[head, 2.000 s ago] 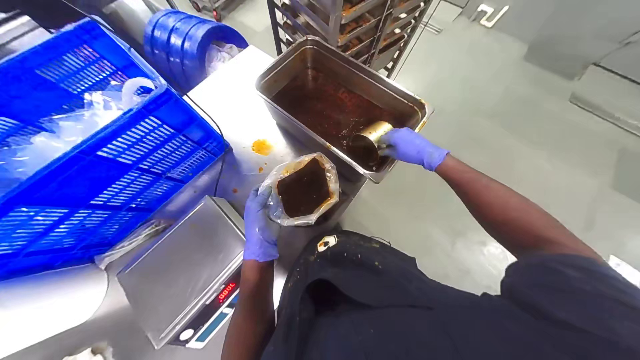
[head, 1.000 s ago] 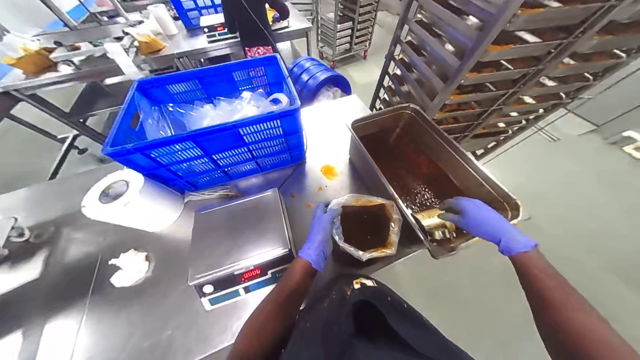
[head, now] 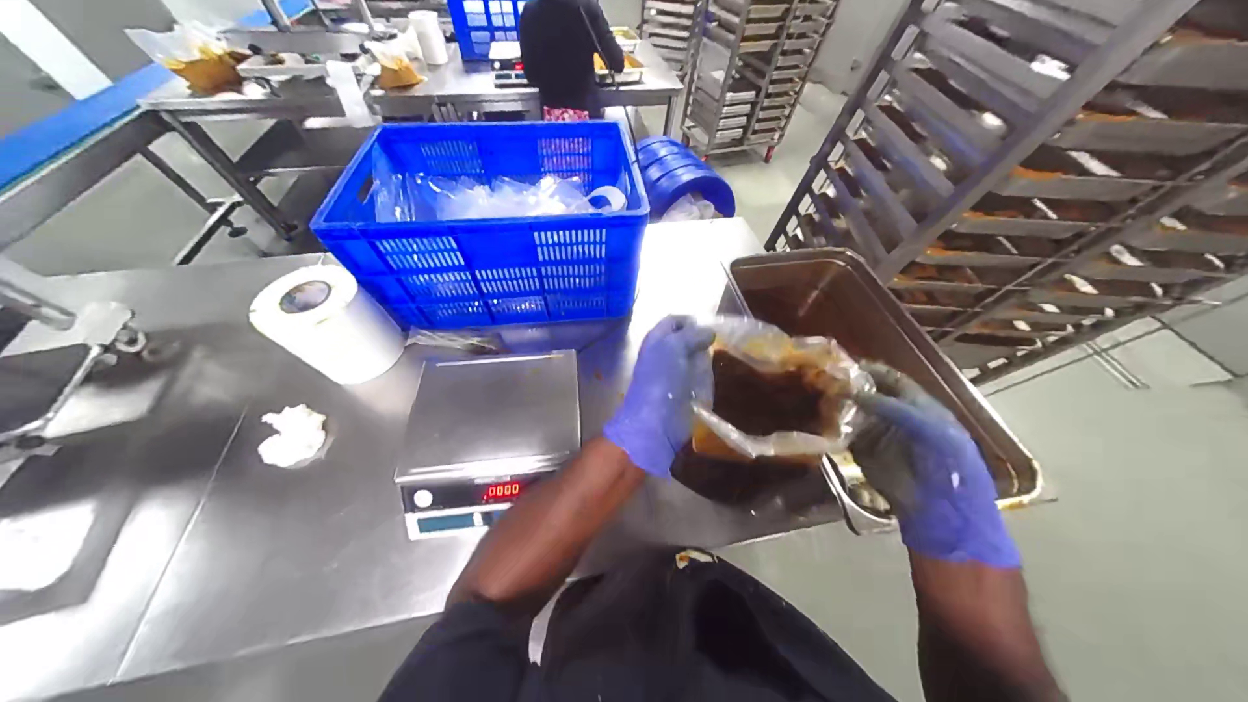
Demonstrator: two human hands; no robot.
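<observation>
My left hand (head: 668, 390), in a blue glove, grips the left rim of a clear plastic bag (head: 760, 444) holding dark brown sauce. At the bag's right rim my right hand (head: 926, 458), its glove stained at the fingers, pinches the plastic. Behind the hands lies a deep steel pan (head: 809, 288) with dark sauce smeared inside. A metal scoop (head: 858, 492) shows partly beneath my right hand; whether it rests in the pan is hidden. Left of the bag stands a digital scale (head: 497, 414) with a bare plate and a lit red display.
A blue plastic crate (head: 487, 263) holds clear bags. Near it are a white roll (head: 327, 327), a crumpled white wad (head: 292, 435) and blue round containers (head: 682, 177). A tray rack (head: 1024, 195) stands right. Another person (head: 565, 58) is at a far bench.
My right hand has left the scoop and taken the bag's right rim. The bag has been lifted and moved in front of the pan. The view has tilted up since the oldest frame.
</observation>
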